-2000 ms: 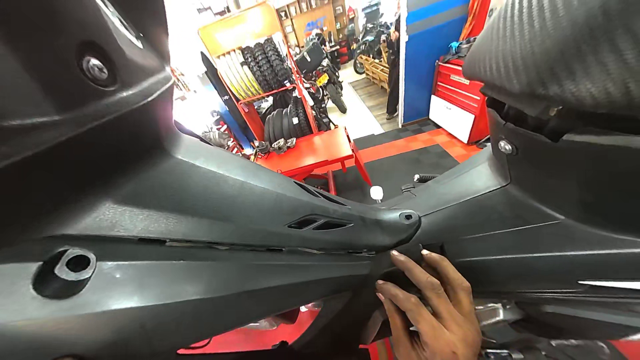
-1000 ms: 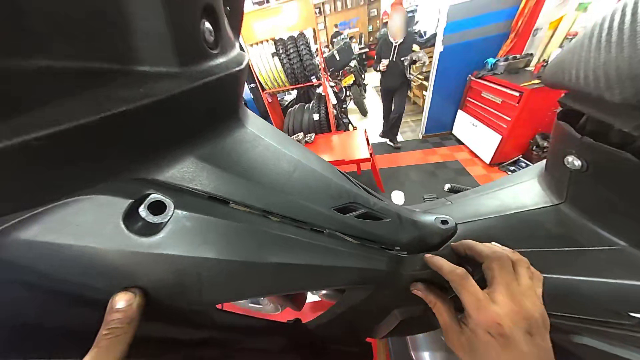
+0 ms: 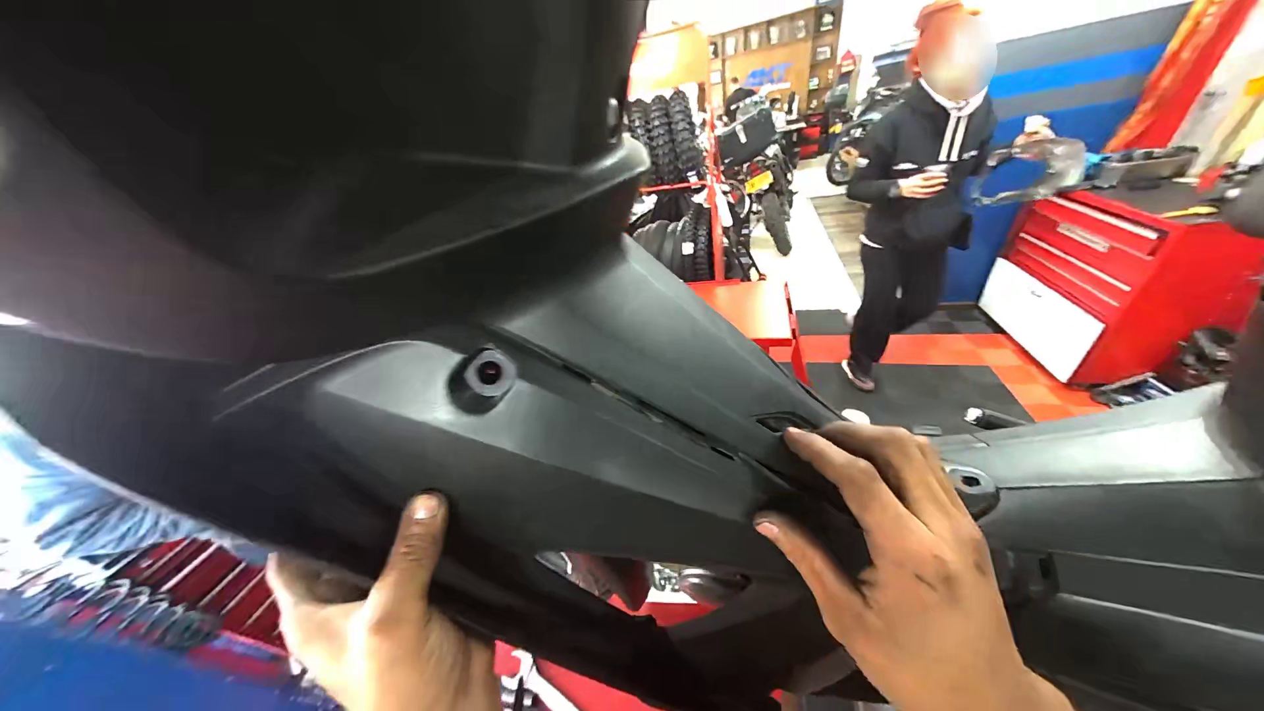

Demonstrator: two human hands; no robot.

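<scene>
Black plastic body panels of a vehicle fill the near view. My left hand (image 3: 390, 612) grips the lower edge of the lower panel (image 3: 553, 434), thumb on its face and fingers behind. Above that thumb is a round screw boss (image 3: 489, 373) in a recess. My right hand (image 3: 908, 553) lies spread over the panels at right, its fingertips by a small vent slot (image 3: 780, 422) and the seam between the lower and upper panels (image 3: 671, 326). Right of its knuckles sits a mounting hole (image 3: 973, 481). Through an opening below, red and metal parts show.
A person (image 3: 913, 197) in dark clothes, with a cup and a clear plastic piece, walks on the floor beyond. A red tool cabinet (image 3: 1136, 267) stands at right. Behind the panels are a red bench (image 3: 746, 308), a tyre rack and motorcycles (image 3: 765, 168). Wrenches (image 3: 538, 681) lie below.
My left hand has come further into view and onto the panel's lower edge. My right hand has moved up toward the vent slot. The person has come nearer. The view has shifted.
</scene>
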